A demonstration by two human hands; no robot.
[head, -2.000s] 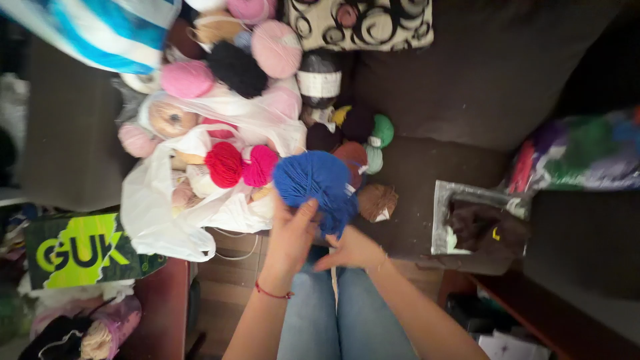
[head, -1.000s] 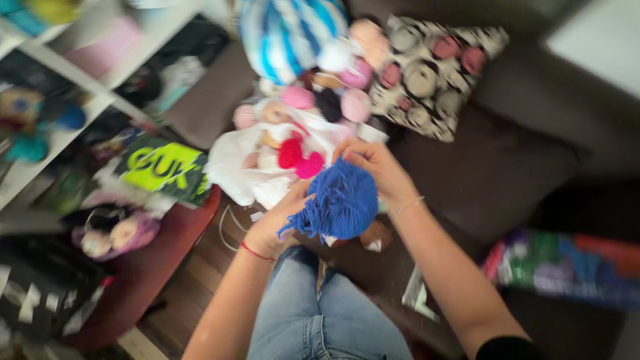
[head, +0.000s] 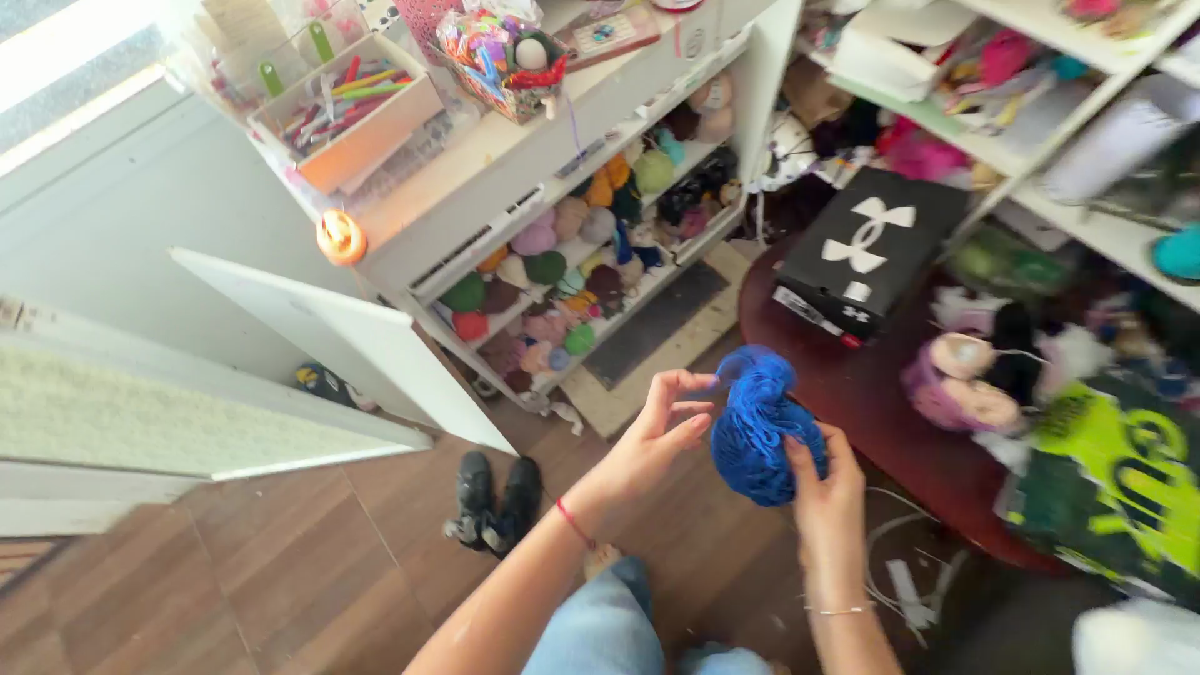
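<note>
A ball of blue yarn with loose, tangled strands on top is held over the floor. My right hand grips its lower right side between thumb and fingers. At its upper left, my left hand has its fingers apart, with the index fingertip at the loose strands; whether it pinches a strand cannot be told. A red bracelet is on the left wrist and a thin one on the right.
A white cabinet full of yarn balls stands ahead, its door swung out. Black shoes stand on the wood floor. At right, a dark red table bears a black shoe box, yarn and a green-black bag.
The view has swung far left, from the sofa to the cabinet. The blue yarn ball is still held, but my left hand no longer cups its side and now has its fingers spread.
</note>
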